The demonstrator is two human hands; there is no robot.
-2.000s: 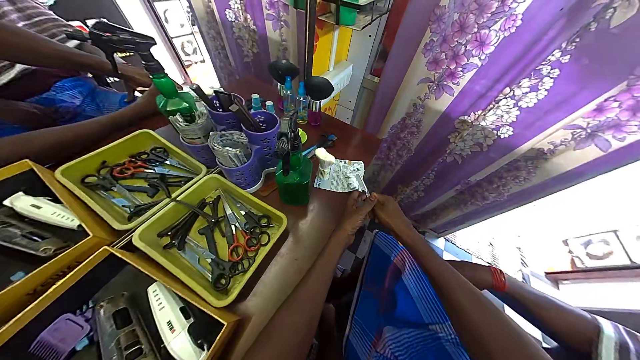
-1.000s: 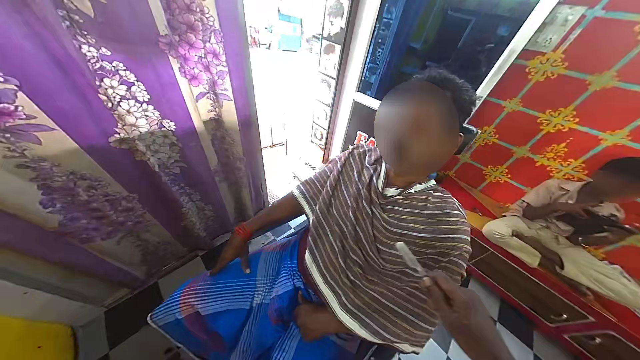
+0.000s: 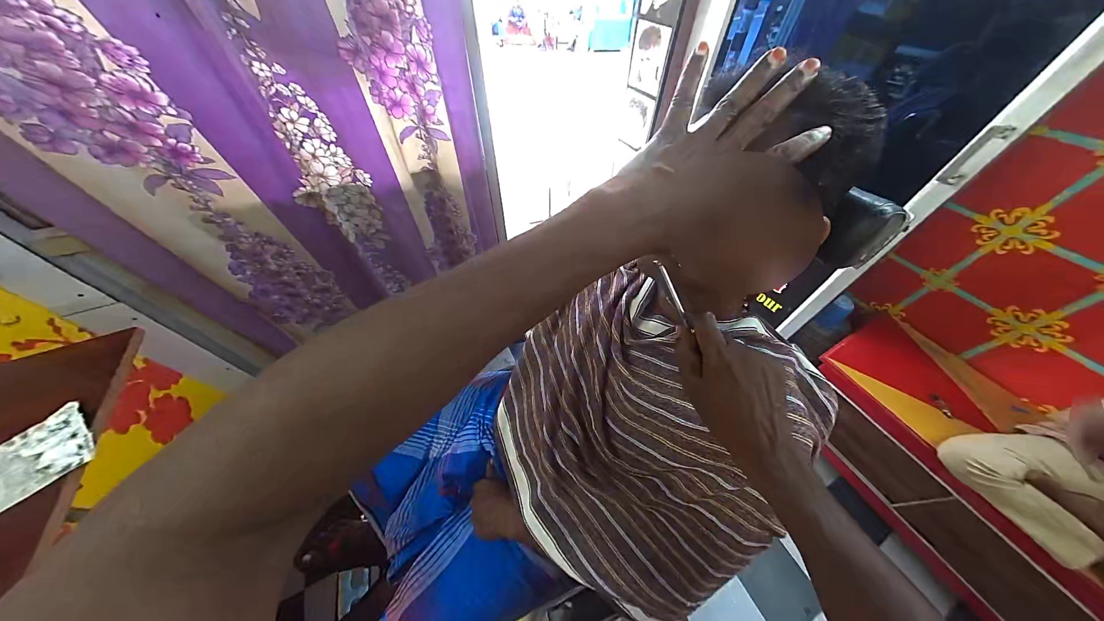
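My left hand (image 3: 711, 142) lies across the upper face and front hair of a seated person (image 3: 849, 108), its fingers spread and nothing held in them. Below it, my right hand (image 3: 733, 375) grips a slim metal razor (image 3: 670, 291), whose far end is at the person's chin and jaw. Exactly where the edge touches is too small to tell. A striped brown cloth (image 3: 621, 423) drapes the person's shoulders and chest. The person's own hand (image 3: 498, 509) rests on the blue checked cloth (image 3: 457, 448) over the lap.
A black headrest (image 3: 867, 226) stands behind the person's head. At the left are a purple flowered curtain (image 3: 310, 147) and a wooden counter edge (image 3: 112, 379) with a piece of printed paper (image 3: 47, 453). Another person's legs (image 3: 1009, 479) are on the red bench (image 3: 906, 379) at the right.
The view has swung from the counter of scissors to the seated person. My left hand has come onto the person's head, and my right hand has brought the razor up from the chest to the chin.
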